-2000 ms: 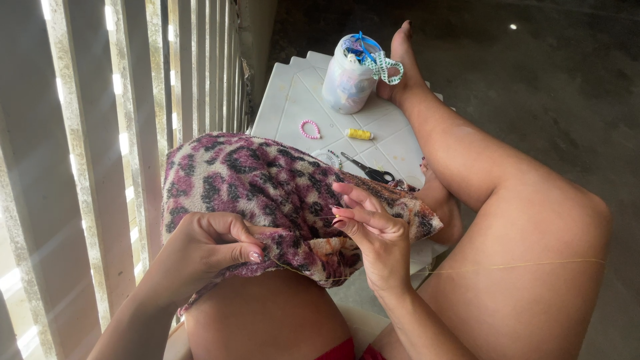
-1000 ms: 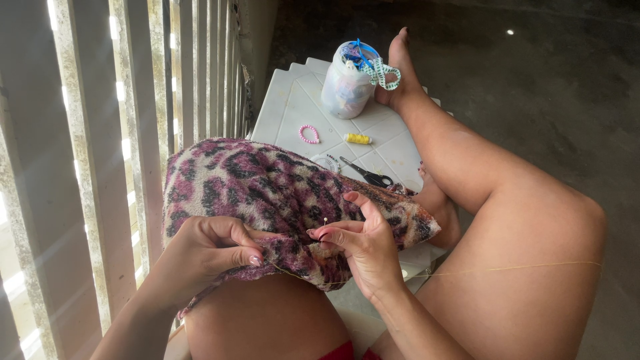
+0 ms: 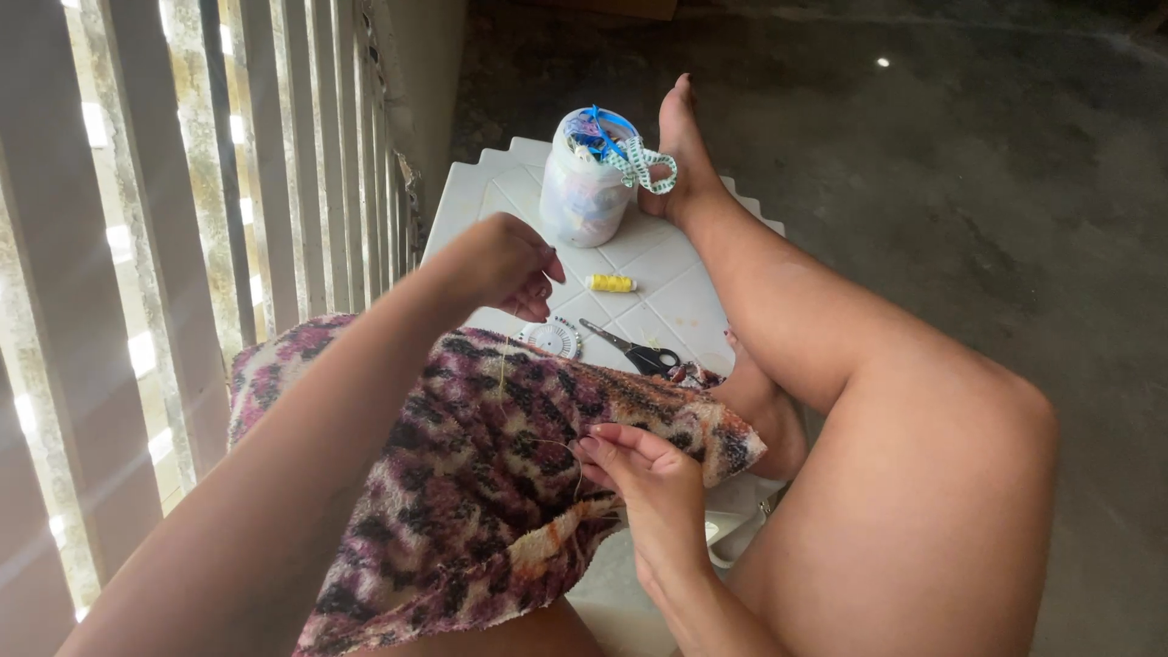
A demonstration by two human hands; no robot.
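Observation:
Purple, black and cream plush fabric (image 3: 474,438) lies draped over my lap and the table edge. My left hand (image 3: 525,274) is above the table with curled fingers, close to a round pin wheel (image 3: 552,338); whether it holds anything is unclear. Over the fabric, my right hand (image 3: 643,465) pinches a fine pale thread (image 3: 552,443); any needle is too small to make out. Another stretch of pale thread lies across the fabric below my left hand. Black-handled scissors (image 3: 630,347) and a spool of yellow thread (image 3: 611,283) rest on the white table (image 3: 675,301).
A white plastic jar (image 3: 584,187) filled with sewing odds and ends, with blue ribbon and a green-and-white looped trim (image 3: 648,164), stands toward the table's far side. A bare foot (image 3: 680,146) is beside it. White slats (image 3: 301,164) run along the left.
My left hand has left the fabric and moved forward over the table, where the pink beaded loop was seen before. The fabric's near edge now hangs differently across my lap. My right hand remains over the fabric.

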